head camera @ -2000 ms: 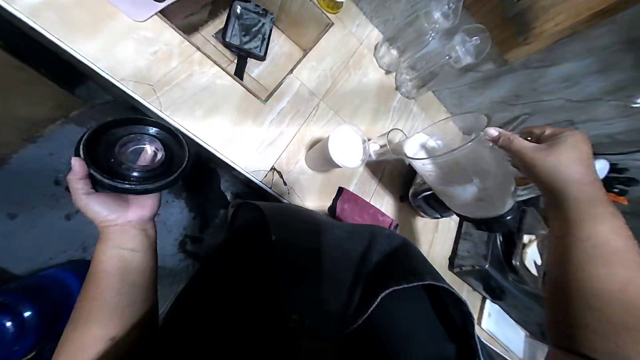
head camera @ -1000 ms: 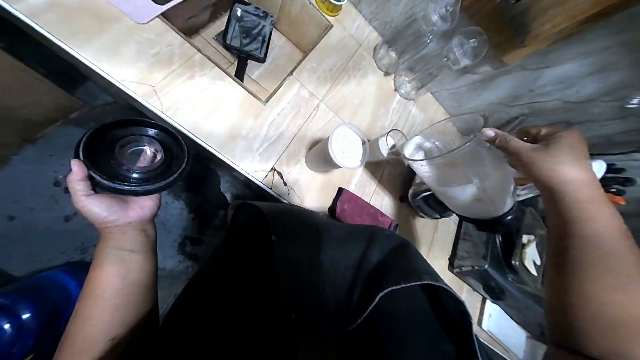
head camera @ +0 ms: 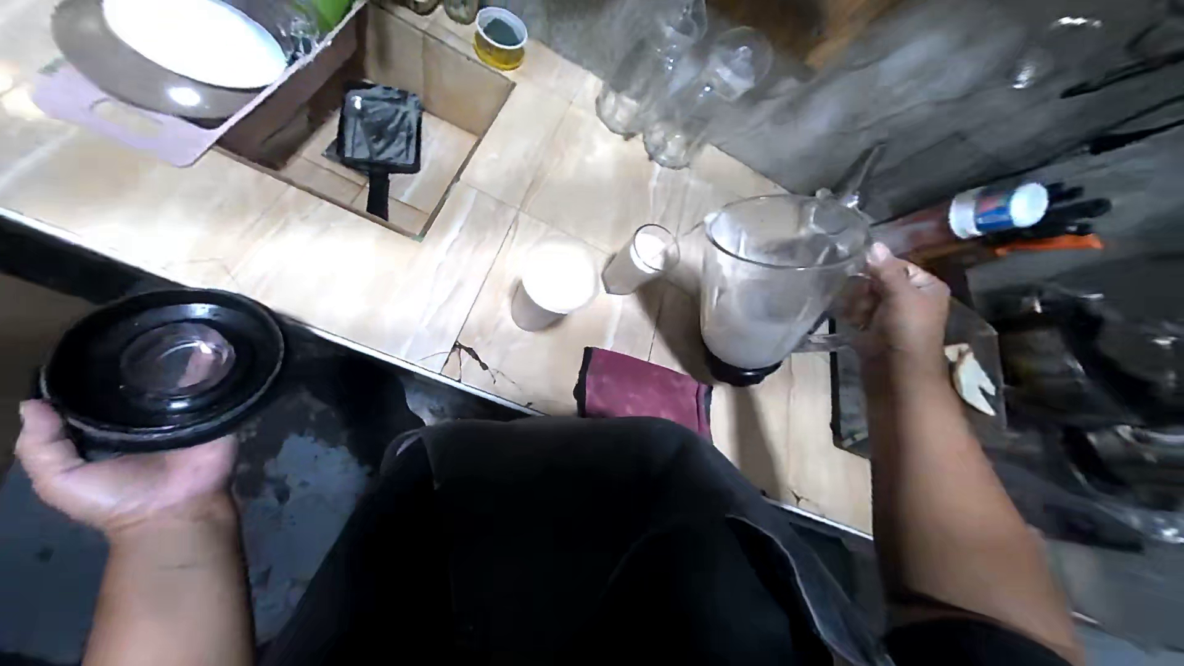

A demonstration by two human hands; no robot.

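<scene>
My left hand (head camera: 129,472) holds a round black lid with a clear centre (head camera: 166,365), out past the counter's edge. At the right, my right hand (head camera: 897,301) grips the handle of a clear blender jug (head camera: 772,287), which has a whitish liquid in its lower part and a black base. Left of the jug stand a small glass with white contents (head camera: 641,259) and a larger cup filled with white (head camera: 555,282). A folded maroon cloth (head camera: 645,392) lies near the counter's front edge, just below the jug.
Upturned glasses (head camera: 671,139) stand along the wall. A sunken sink (head camera: 449,102) in the tiled counter (head camera: 370,268) holds a black square-headed utensil (head camera: 379,129). A tub of yellow stuff (head camera: 500,39) sits behind it. At upper left are a pink board (head camera: 139,120) and a plate. A stove is at far right.
The jug has gone from tilted towards the glasses to more upright, with my right hand still on its handle. My left hand still holds the lid. The view has shifted.
</scene>
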